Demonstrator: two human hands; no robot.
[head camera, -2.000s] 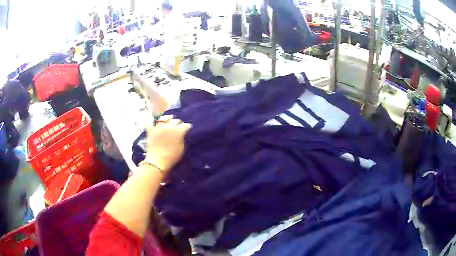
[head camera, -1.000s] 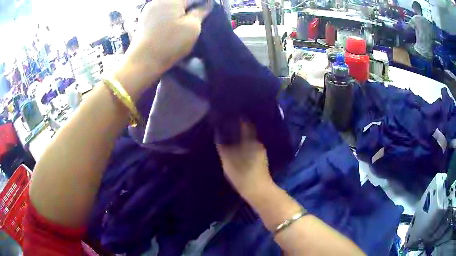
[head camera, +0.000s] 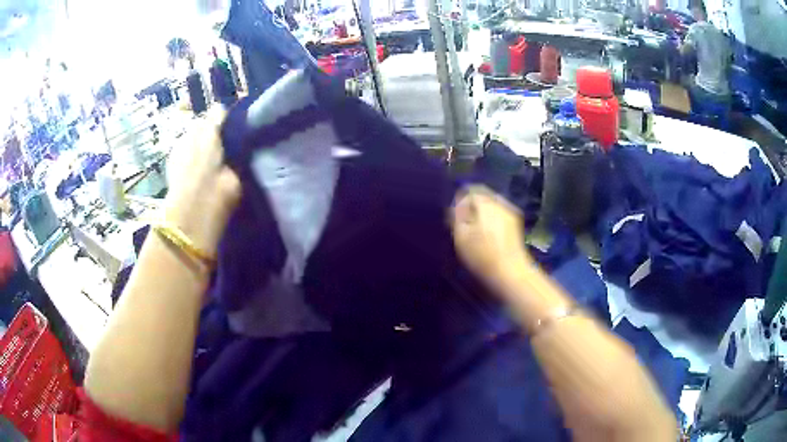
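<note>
A dark navy garment piece (head camera: 380, 216) with a pale grey inner face (head camera: 298, 190) crossed by a navy strip hangs between my hands, above the pile. My left hand (head camera: 203, 177), with a gold bangle at the wrist, grips its left edge. My right hand (head camera: 487, 229), slightly blurred, is closed at its right edge; the fingertips are partly hidden. Below lies a garment pile (head camera: 518, 380) of navy cloth with pale grey parts.
A dark bottle with a blue cap (head camera: 567, 173) and a red container (head camera: 596, 108) stand behind the pile. Another navy heap (head camera: 690, 216) lies at right, near the white machine head (head camera: 746, 371). A red basket (head camera: 34, 371) is at lower left. A person (head camera: 709, 60) is at far right.
At first only my left hand rested on the pile. Both hands then lifted a piece; now my left hand is lower and my right hand further right, spreading the piece with its grey face showing.
</note>
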